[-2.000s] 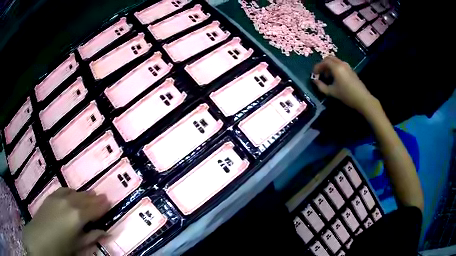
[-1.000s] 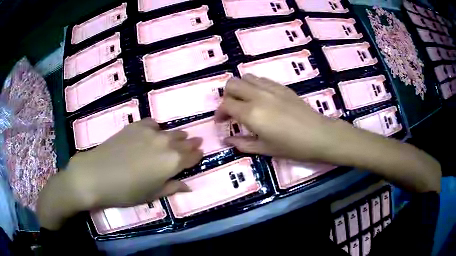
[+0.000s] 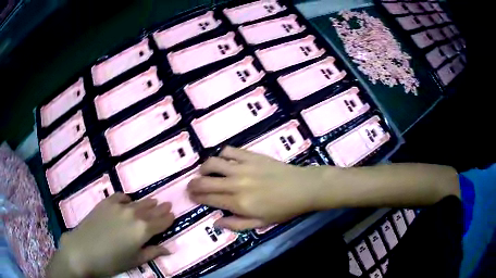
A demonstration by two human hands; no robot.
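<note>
A pink phone case (image 3: 182, 198) lies in a pocket of the black tray (image 3: 400, 138) between my hands. My left hand (image 3: 117, 228) is palm down over the case's left end, its fingers slightly apart and nothing seen in them. My right hand (image 3: 250, 187) has its bent fingertips over the case's right end and covers the camera openings. Whether it holds a small insert is hidden. The case in front (image 3: 190, 247) shows dark camera openings. A loose pile of pink inserts (image 3: 375, 51) lies on the green surface right of the tray.
Rows of pink cases fill the tray behind my hands. A clear bag of pink bits (image 3: 24, 217) lies at the left edge. Another filled tray (image 3: 427, 38) is at the upper right. More cases (image 3: 383, 239) lie lower down, under my right forearm.
My right hand has come from beside the loose pile to the case beside my left hand. Since one second ago, both hands stay at neighbouring places on the tray while the view has turned.
</note>
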